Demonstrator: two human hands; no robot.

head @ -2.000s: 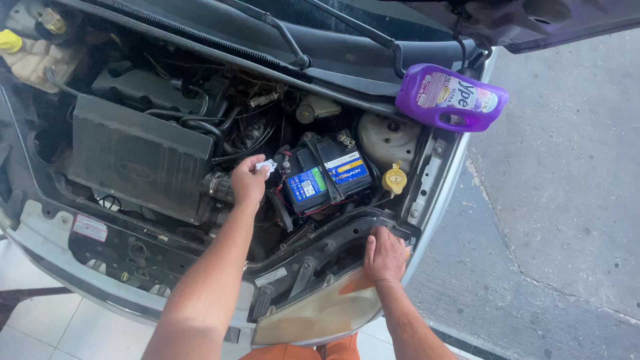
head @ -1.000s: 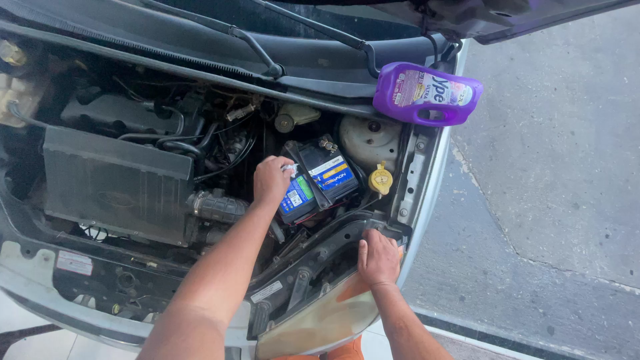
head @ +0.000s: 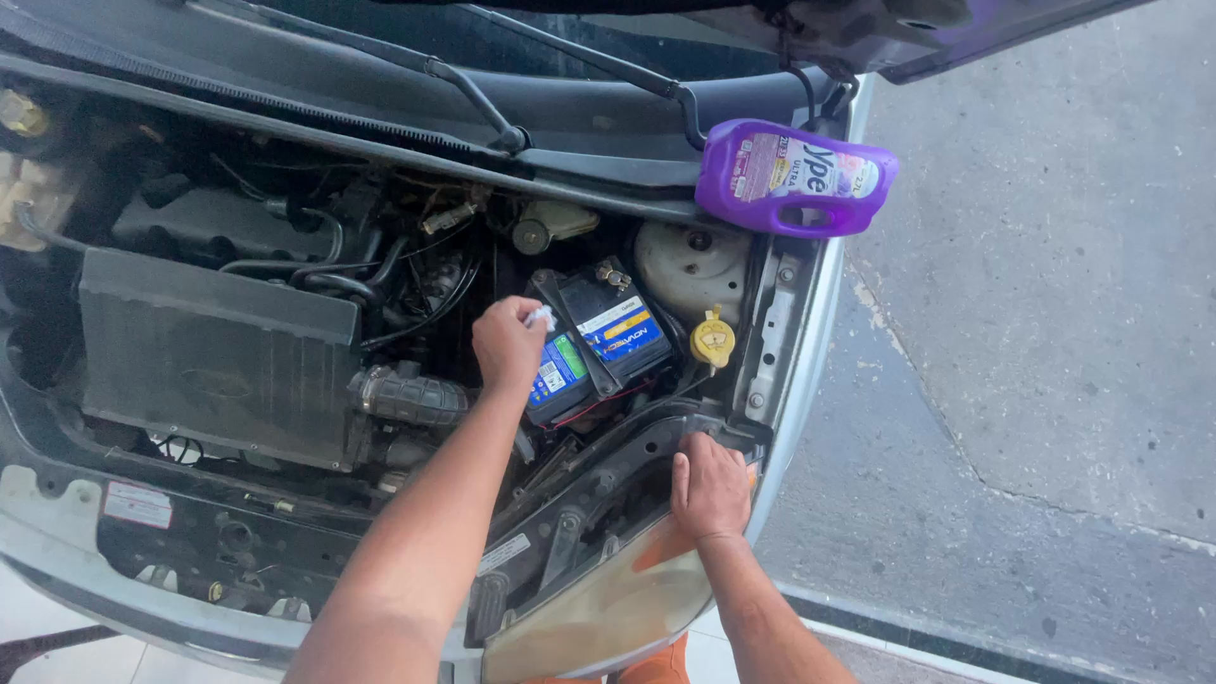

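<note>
My left hand (head: 510, 344) is at the left end of a car battery (head: 622, 328), its fingers pinching a small crumpled white piece (head: 541, 316), perhaps paper or cloth. A dark hold-down bar (head: 578, 334) crosses the battery, and a metal terminal clamp (head: 614, 275) sits near its upper right corner. My right hand (head: 712, 484) rests with bent fingers on the front edge of the engine bay, just above the headlight (head: 608, 598). To the right of the battery is a yellow reservoir cap (head: 712, 340).
A purple plastic bottle (head: 798, 179) lies on the cowl edge under the raised hood (head: 912, 33). A black engine cover (head: 218, 356) and a ribbed air intake hose (head: 413, 396) are at the left. Wiper arms (head: 475, 100) cross the top; grey pavement (head: 1026, 285) is at the right.
My left hand, beside the battery two seconds ago, has moved onto its left end, still pinching the white piece. My right hand stays on the front edge. The view has shifted somewhat.
</note>
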